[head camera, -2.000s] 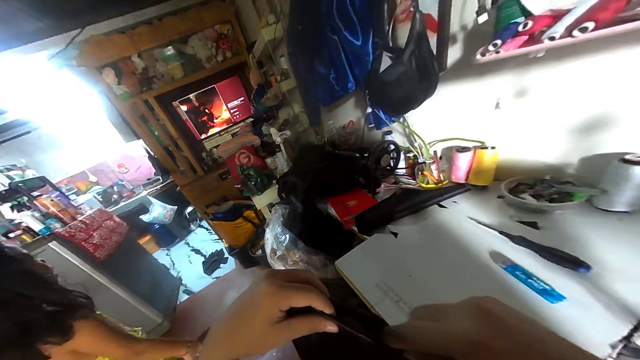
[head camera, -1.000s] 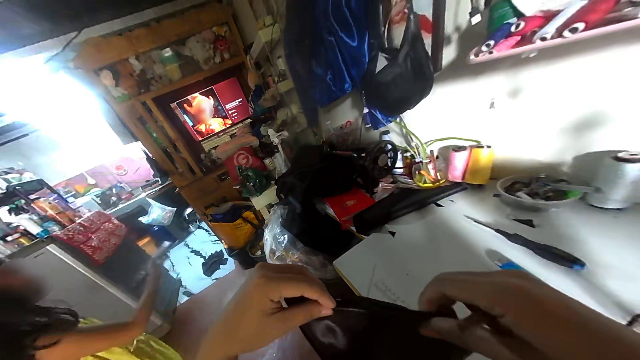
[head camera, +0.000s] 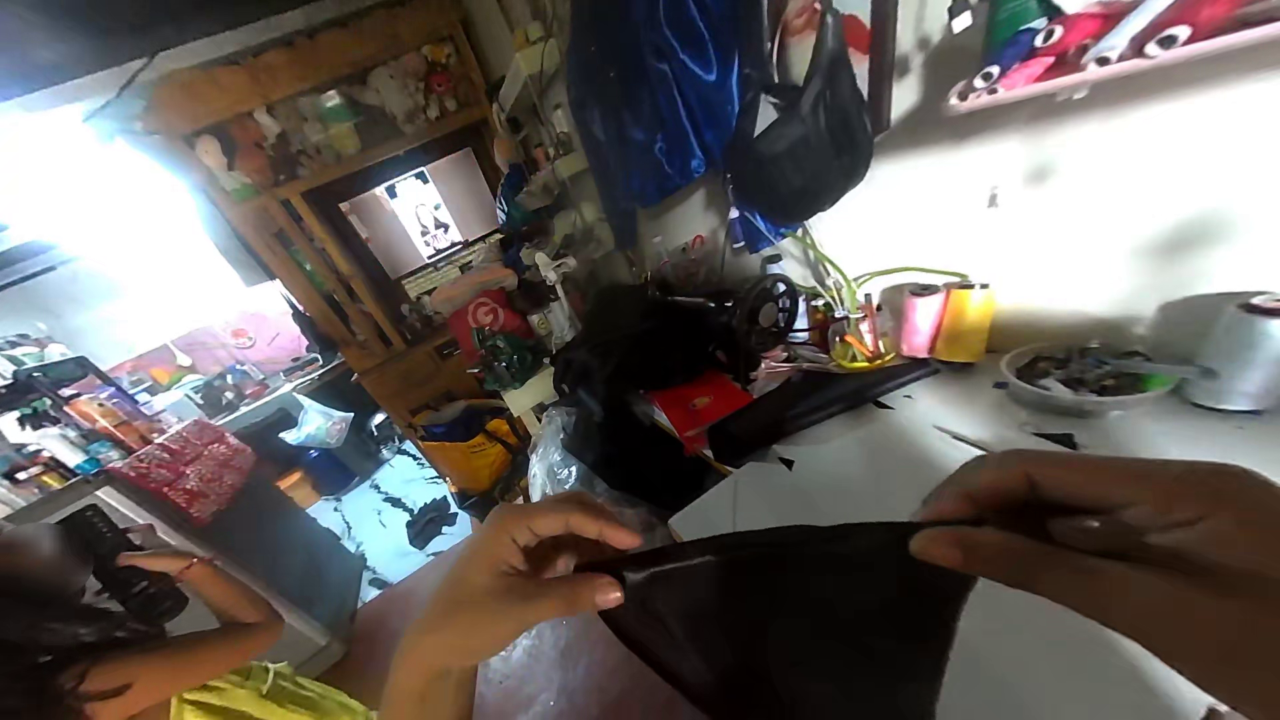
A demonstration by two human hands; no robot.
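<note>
A dark, slightly shiny piece of material (head camera: 800, 610), fabric or leather, hangs between my two hands in front of the white table. My left hand (head camera: 530, 580) pinches its upper left corner between thumb and fingers. At its upper right corner, my right hand (head camera: 1100, 550) grips the edge between thumb and forefinger. The upper edge is stretched nearly straight and the lower part runs out of view. Behind my right hand, the tip of a pointed tool (head camera: 960, 437) shows on the table.
Thread cones (head camera: 965, 322), a bowl of small items (head camera: 1085, 378) and a white thread cone (head camera: 1240, 355) stand along the wall. Beyond the table is a sewing machine (head camera: 770, 310) with dark cloth. At left, a person (head camera: 170, 620) holds a black object. A clear plastic bag (head camera: 560, 460) lies nearby.
My hands have risen and moved apart, and the dark material has come up into view, spread between them. The person at left now holds a black object up. The television picture has changed.
</note>
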